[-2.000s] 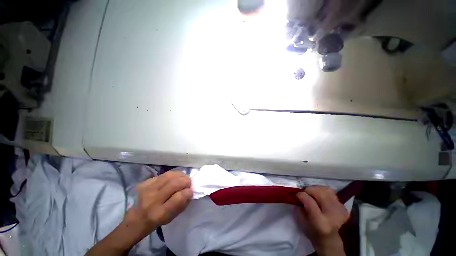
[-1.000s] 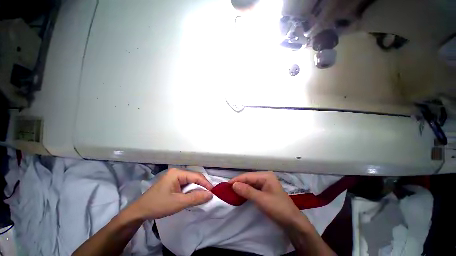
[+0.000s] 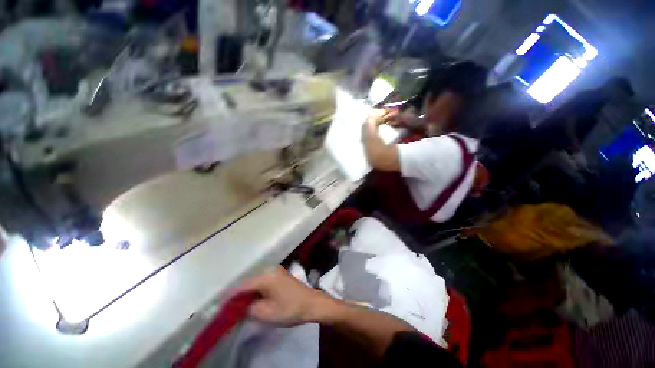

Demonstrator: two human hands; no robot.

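Note:
My right hand (image 3: pixel 284 296) is at the front edge of the sewing machine table (image 3: pixel 215 248), its fingers closed on the red band (image 3: pixel 215 329). The band runs down to the lower left and is blurred. White cloth (image 3: pixel 280 348) hangs below this hand. My left hand is out of the picture. The sewing machine head (image 3: pixel 143 154) stands at the left, with a bright glow under it around the needle area, where details are lost.
A red basket (image 3: pixel 457 327) with white and grey cut pieces (image 3: pixel 406 277) stands right of my forearm. Dark snips (image 3: pixel 291 188) lie on the machine bed. A person in a white shirt (image 3: pixel 431 169) sits beyond, holding white cloth. Yellow cloth (image 3: pixel 539 230) lies at the right.
The view has swung right and up, bringing the other person in. My left hand has left the picture. My right hand still holds the red band.

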